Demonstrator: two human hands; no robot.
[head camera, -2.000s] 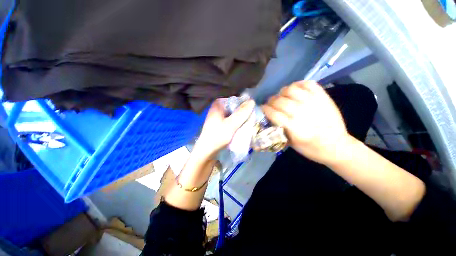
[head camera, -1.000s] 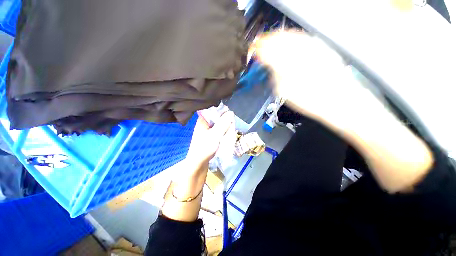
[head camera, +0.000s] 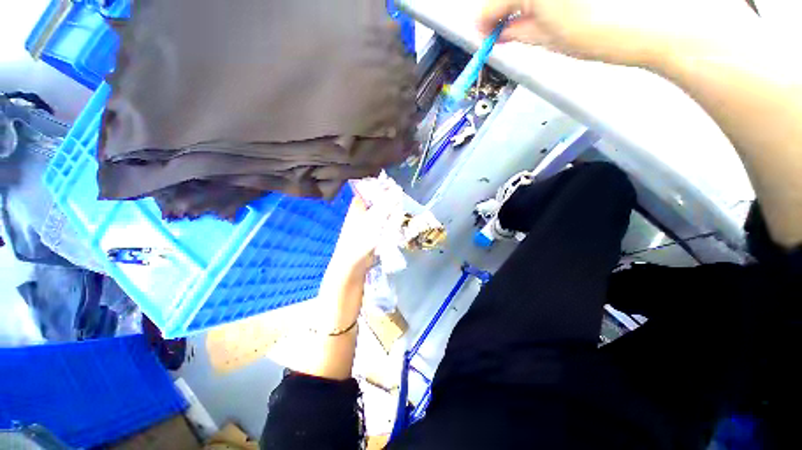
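My left hand (head camera: 352, 239) is closed on a crinkled clear plastic bag (head camera: 385, 220) with brass-coloured parts showing at its right side (head camera: 424, 232). The bag is held in the air beside the blue crate. My right hand (head camera: 528, 25) is at the top, over the table edge, with its fingers closed on a thin blue stick-like tool (head camera: 479, 66) that points down and left over the open drawer (head camera: 453, 119). What kind of tool it is cannot be told. The right hand is partly washed out by glare.
A thick stack of dark brown cut pieces (head camera: 255, 97) lies on the blue crate (head camera: 264, 264). Snips (head camera: 132, 255) lie in the crate. The white table (head camera: 633, 132) runs along the upper right. A blue bin (head camera: 88, 387) and cardboard (head camera: 242, 347) are lower left. My black-clad legs are below.
My right hand has left the bag, moved up past the drawer to the table edge and now holds the blue tool. My left hand still holds the bag. The view has shifted.
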